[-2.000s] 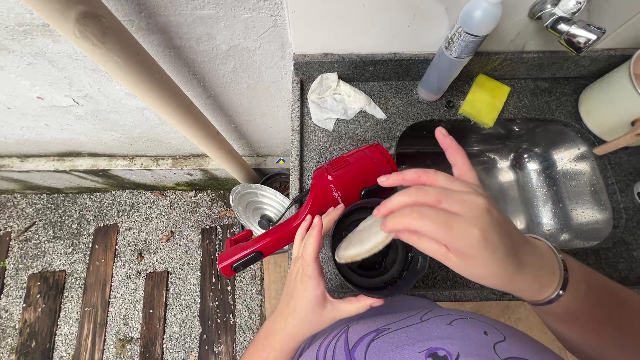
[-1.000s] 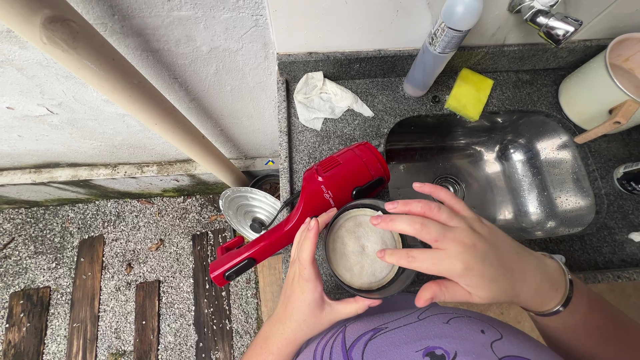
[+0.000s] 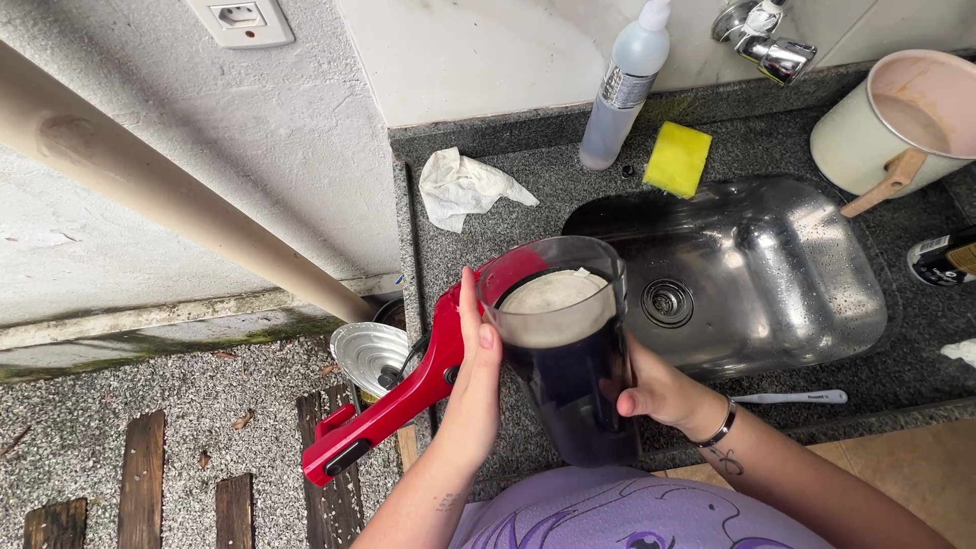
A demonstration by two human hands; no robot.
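Observation:
Between my two hands is a transparent, dark-tinted vacuum cleaner dust container, tilted with its open rim toward me. A round whitish filter sits inside, below the clear rim. My left hand presses flat along the container's left side. On its right side, my right hand wraps around the wall, its far fingers hidden behind it. The red handheld vacuum cleaner body lies on the counter's left edge, partly hidden by my left hand and the container.
Around the steel sink are a yellow sponge, a spray bottle, a crumpled white cloth or paper, a pot with a wooden spoon, a toothbrush-like handle and a dark can. A metal lid is at the left.
Two seconds ago my right hand held the filter tilted over the container; one second ago it lay flat in the opening. Now the container is raised and tilted, with my right hand around its side.

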